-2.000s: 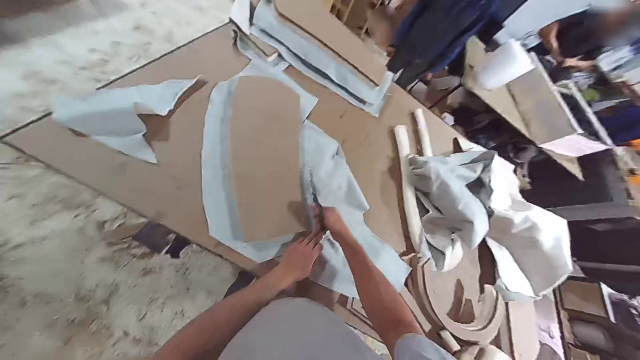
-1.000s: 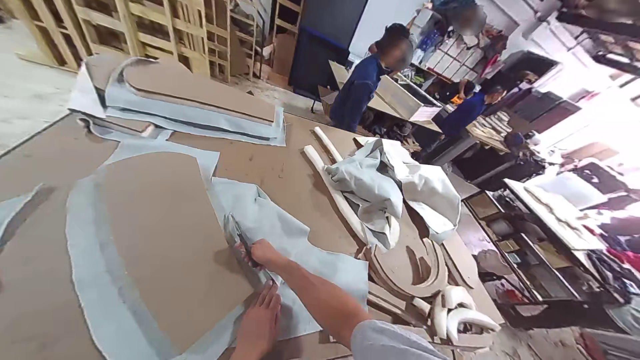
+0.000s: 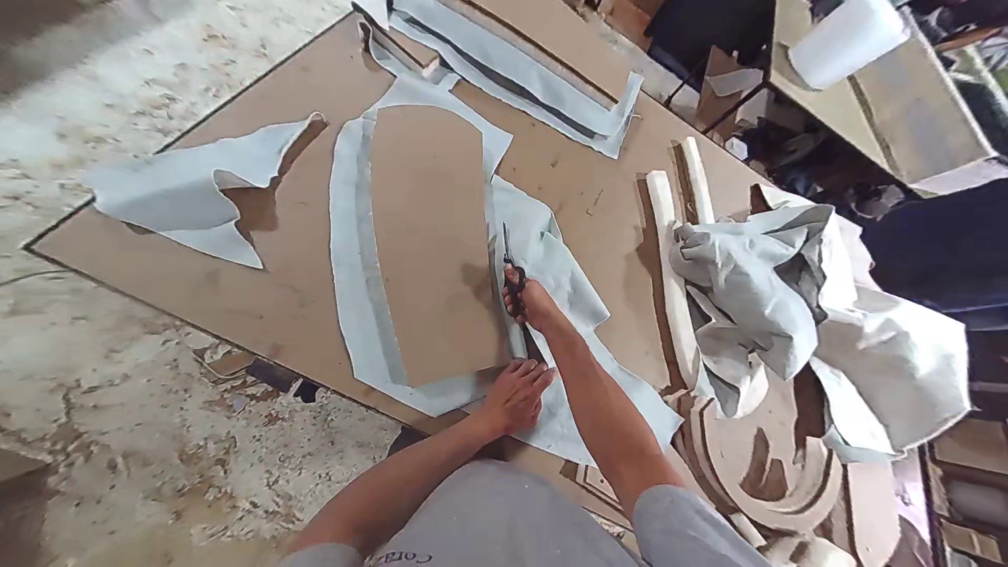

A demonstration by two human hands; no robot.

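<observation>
My right hand grips black-handled scissors at the right edge of a curved brown board panel. The scissor blades point away from me over the light grey-blue fabric. My left hand presses with its fingers on the fabric just below the board's lower right corner and holds no tool. Around the board shows a margin of fabric. A wider flap of the same fabric spreads out on the right, with a cut line running between it and the margin.
A loose fabric scrap lies at left on the brown table. Fabric-edged panels sit at the far edge. To the right are pale rolls, crumpled fabric and curved board pieces. A white roll rests beyond.
The view has swung down from the room. The scissors and my right hand are farther up along the board's right edge than two seconds ago; my left hand stays near the lower right corner.
</observation>
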